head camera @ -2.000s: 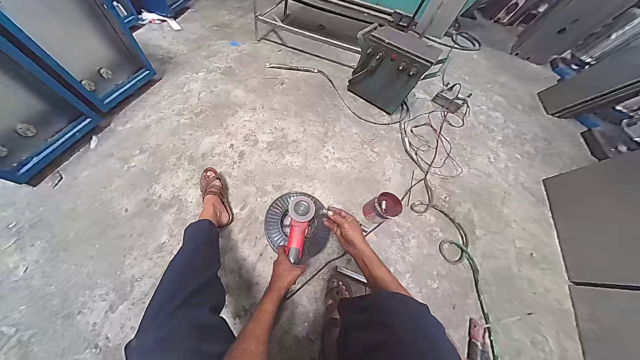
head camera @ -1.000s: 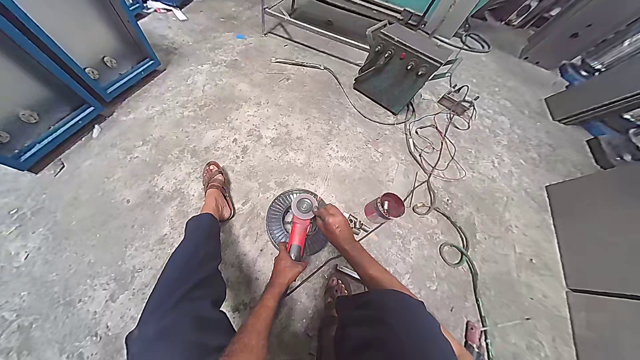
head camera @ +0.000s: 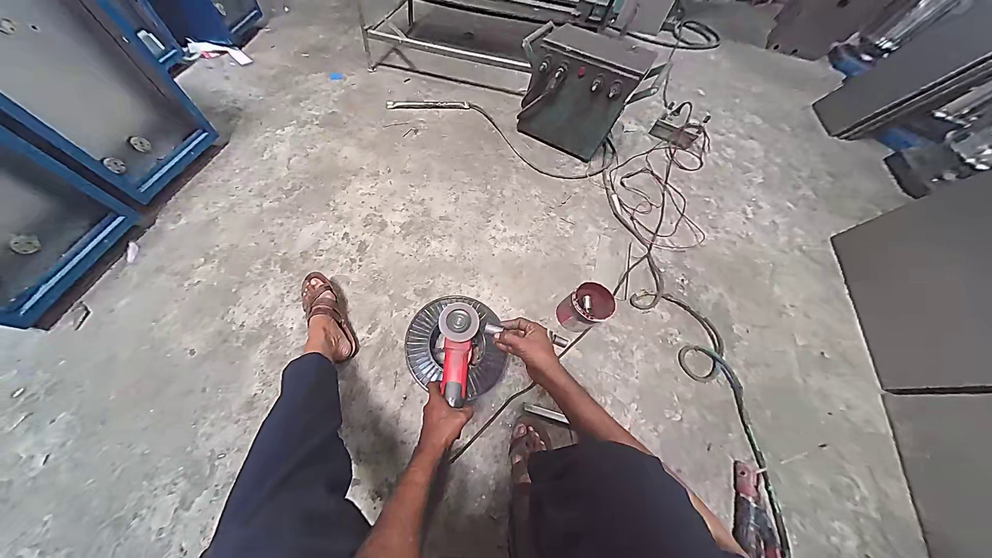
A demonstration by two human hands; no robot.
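My left hand (head camera: 445, 422) is closed around the rear of a red angle grinder (head camera: 457, 364), whose disc (head camera: 459, 322) faces up. Beneath the grinder lies a round, ribbed dark disc-like part (head camera: 421, 347) on the floor. My right hand (head camera: 528, 341) pinches a small metal cylindrical piece (head camera: 493, 329) close to the right edge of the grinder's disc; whether the two touch cannot be told. Another small metal piece (head camera: 558, 339) shows just beyond my right hand. To the right stands a dark red pot (head camera: 571, 311) with a metal piece (head camera: 587, 302) inside.
A dark welding machine (head camera: 570, 128) stands ahead, with tangled cables (head camera: 659, 209) running over the concrete floor. Blue-framed metal panels (head camera: 147, 182) are at the left, grey metal cabinets (head camera: 914, 294) at the right. Another red tool (head camera: 750, 504) lies at the lower right.
Against one second ago, my right hand has drawn back slightly from the grinder's disc, and the small metal piece in its fingers now shows. My left hand keeps its hold on the grinder.
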